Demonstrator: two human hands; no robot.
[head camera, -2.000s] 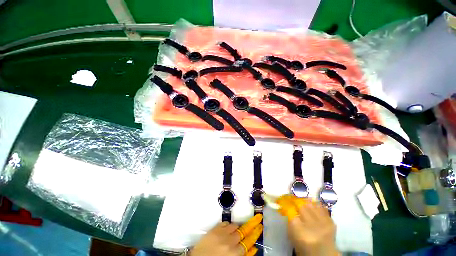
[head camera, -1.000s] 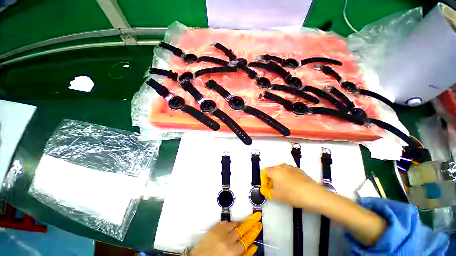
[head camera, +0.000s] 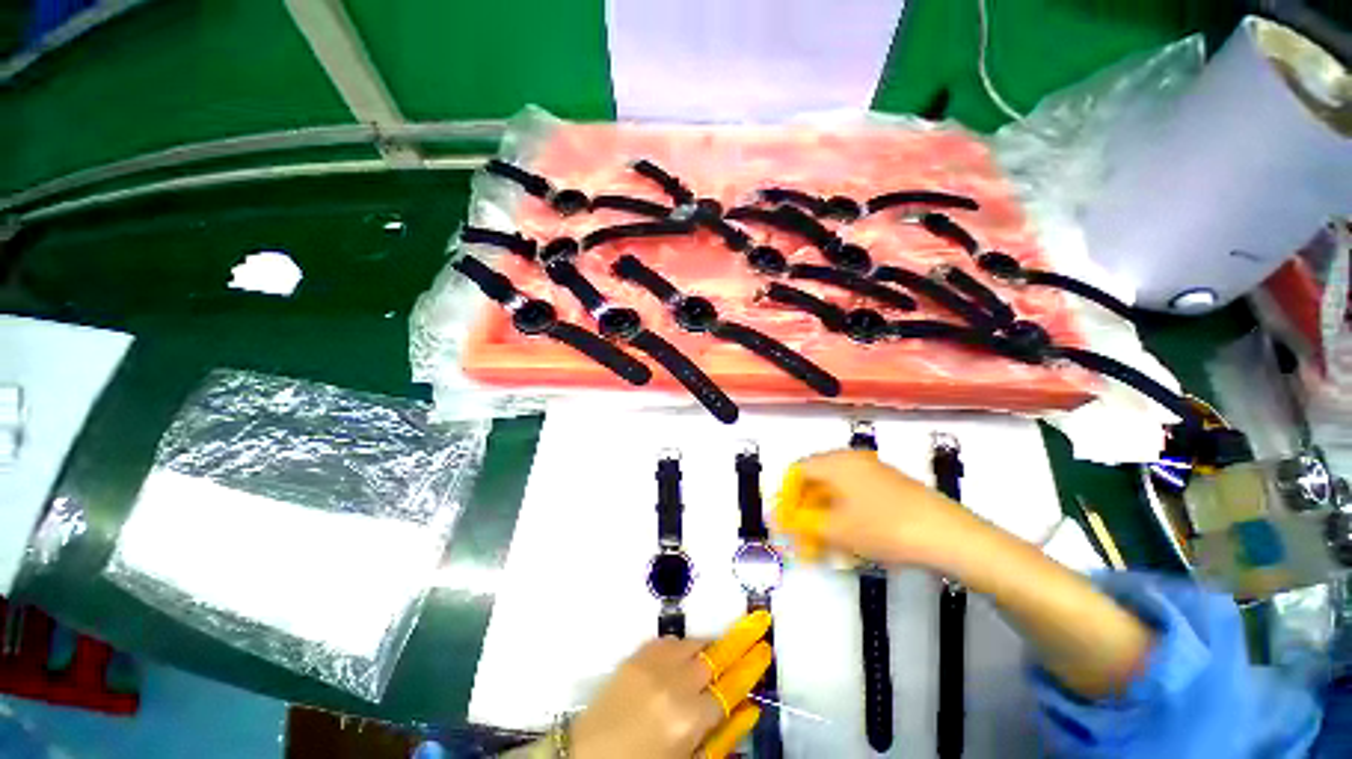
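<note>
Several black-strapped watches stand upright in a row on the white work pad (head camera: 578, 504). The leftmost watch (head camera: 670, 575) has a dark dial. The second watch (head camera: 758, 568) has a bright, reflecting dial. My left hand (head camera: 675, 697), with yellow finger cots, lies at the second watch's lower strap. My right hand (head camera: 838, 509), also with yellow cots, is just right of the second watch's dial, fingers bunched and blurred; whether it holds anything is hidden. It covers part of the third watch (head camera: 876, 653). The right forearm crosses the fourth watch (head camera: 950, 675).
A pink-red foam tray (head camera: 512, 356) with many watches lies behind the pad. A clear plastic bag with a white sheet (head camera: 297, 534) lies left. A round dish (head camera: 1164, 504), a thin stick (head camera: 1100, 534) and a white humidifier (head camera: 1216, 178) are on the right.
My right hand has moved from low between the second and third watches up beside the second dial. That dial has turned from dark to bright. My left hand has stayed nearly in place.
</note>
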